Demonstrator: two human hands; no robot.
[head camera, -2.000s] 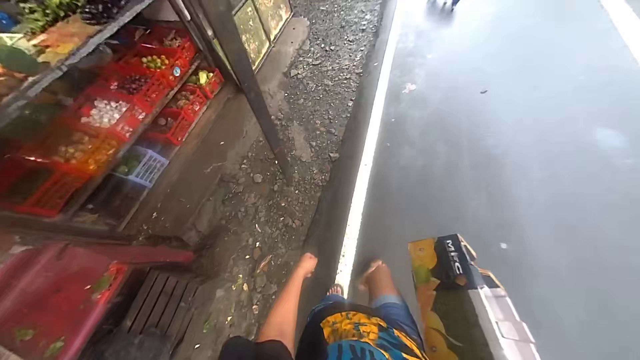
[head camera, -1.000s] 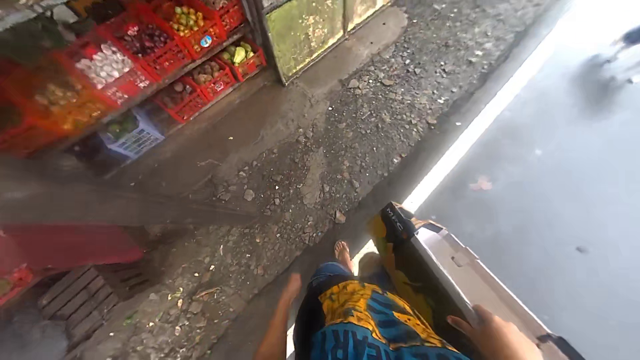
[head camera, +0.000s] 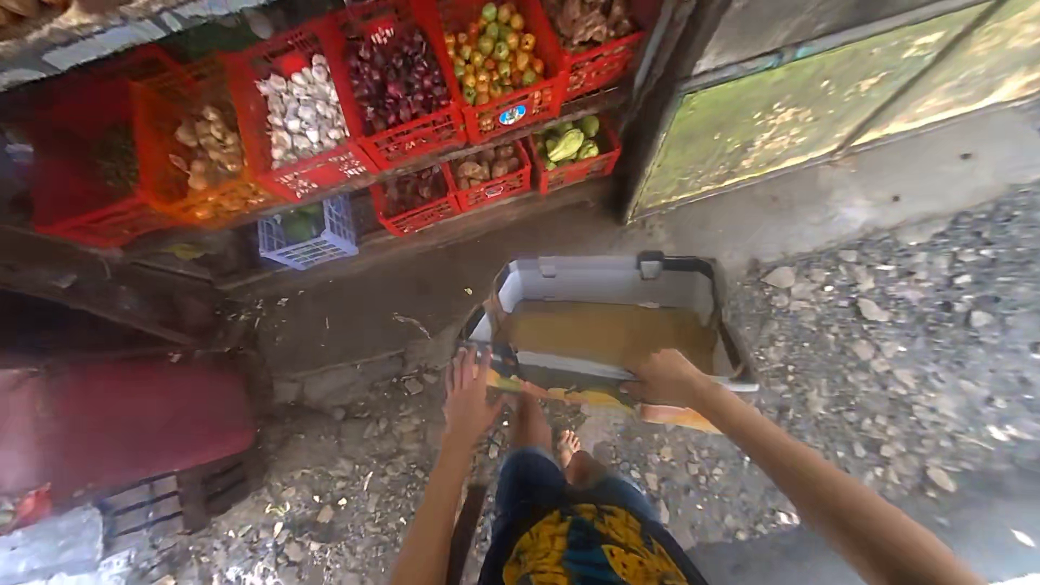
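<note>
An open-topped cardboard box (head camera: 601, 284) with printed outer sides stands before me, its brown inner bottom showing. My right hand (head camera: 668, 378) grips the box's near wall, right of its middle, with the fingers curled over the edge. My left hand (head camera: 470, 390) lies against the near left corner of the box with its fingers spread. Whether the left thumb presses on the wall is not plain. My bare foot (head camera: 569, 445) shows on the ground below the box.
Red plastic crates of garlic (head camera: 302, 114), red onions (head camera: 398, 81) and tomatoes (head camera: 494, 53) stand on a shelf ahead. Lower are a crate of green vegetables (head camera: 569, 146) and a pale blue crate (head camera: 309, 236). A red surface (head camera: 154, 422) is at left, gravel (head camera: 853, 366) at right.
The box has moved from my right side to in front of me, and its open top now shows. My left hand, away from the box before, is now at its corner. The view has turned toward the stall.
</note>
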